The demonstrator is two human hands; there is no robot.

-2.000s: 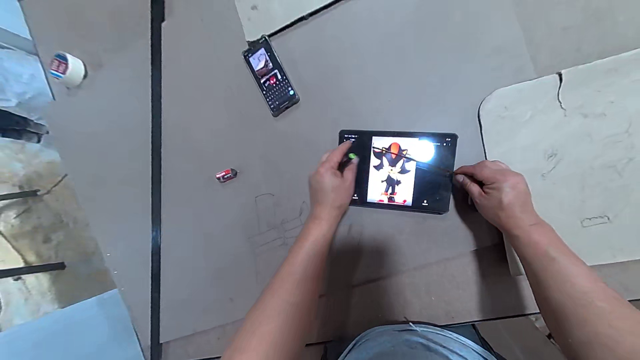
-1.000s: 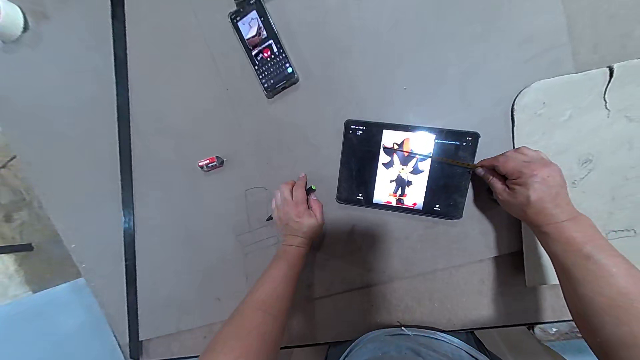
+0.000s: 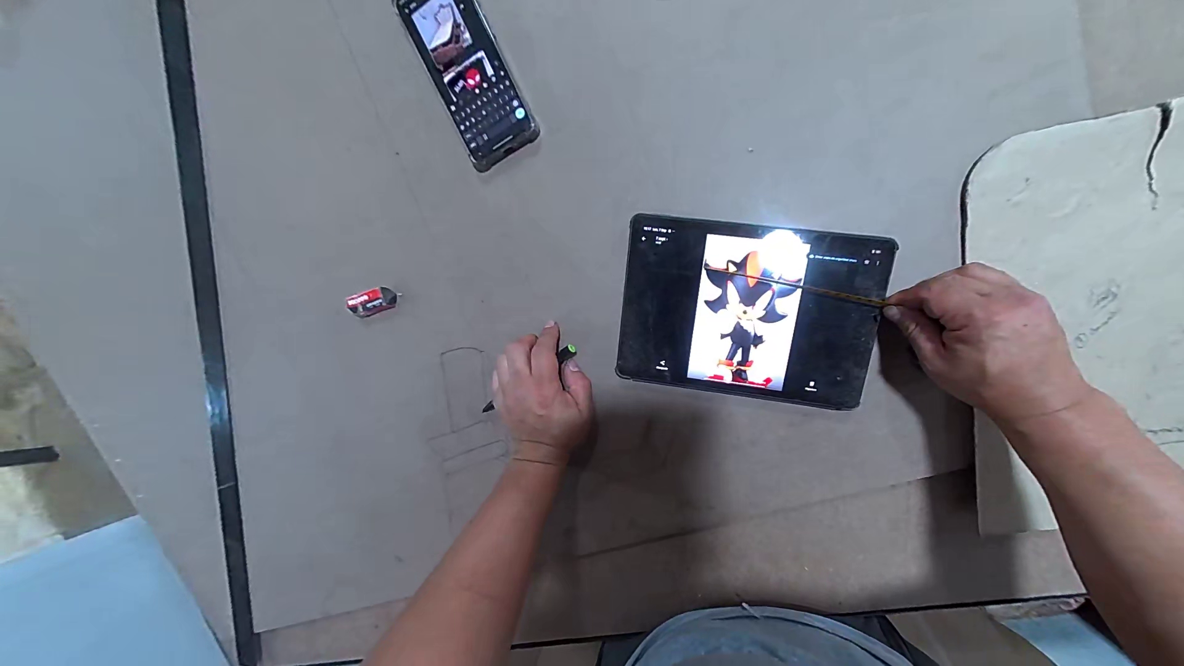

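Note:
My left hand rests on the grey board with a dark pen, green at one end, held between its fingers. Its tip lies by a pencil-drawn outline of stacked box shapes. My right hand pinches one end of a thin, stick-like strip, which reaches left across the tablet. On the tablet's screen is a picture of a black and red cartoon hedgehog. A bright light glare covers the top of the picture.
A smartphone showing a keyboard lies at the top. Left of my left hand is a small red and black wrapped item. A pale sheet with a rounded corner and a crack lies at right. A black strip runs down the left side.
My left hand has moved left and down from the tablet's left edge to the drawn outline, with the pen still in it. My right hand stays at the tablet's right edge.

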